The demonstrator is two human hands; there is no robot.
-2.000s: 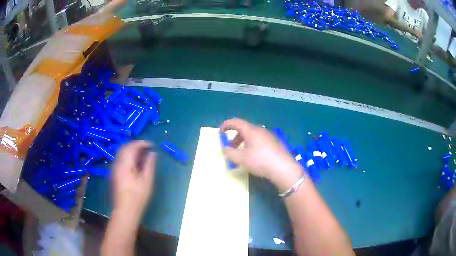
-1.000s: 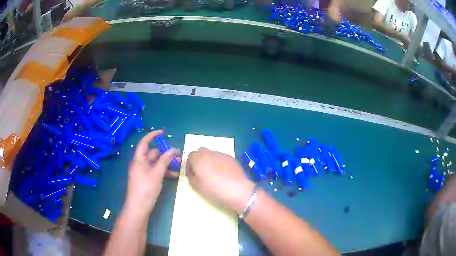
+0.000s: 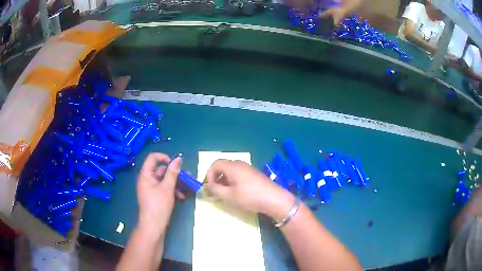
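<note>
My left hand point(image 3: 158, 182) holds a blue cylindrical cell point(image 3: 186, 179) at its upper end, tilted, with its lower end over the left edge of the label sheet. My right hand point(image 3: 238, 185) is over the upper part of the pale yellow label sheet point(image 3: 227, 238), its thumb and fingertips pinched close to the cell's lower end. A tiny pale sticker seems to show at those fingertips, but it is blurred. Labelled cells point(image 3: 309, 182) with white patches lie right of the sheet. The loose stock pile point(image 3: 90, 153) lies at left.
An open cardboard box point(image 3: 31, 100) with orange tape is at far left. A pale metal rail point(image 3: 275, 108) separates the bench from the green conveyor point(image 3: 264, 69). More cells point(image 3: 364, 32) and people are across it. A person's arm shows at the right edge. A pale scrap point(image 3: 120, 227) lies at lower left.
My left hand picked up a cell between the first two frames. My right hand let go of its cell among the labelled ones, moved to the sheet, and now its fingertips are beside the held cell.
</note>
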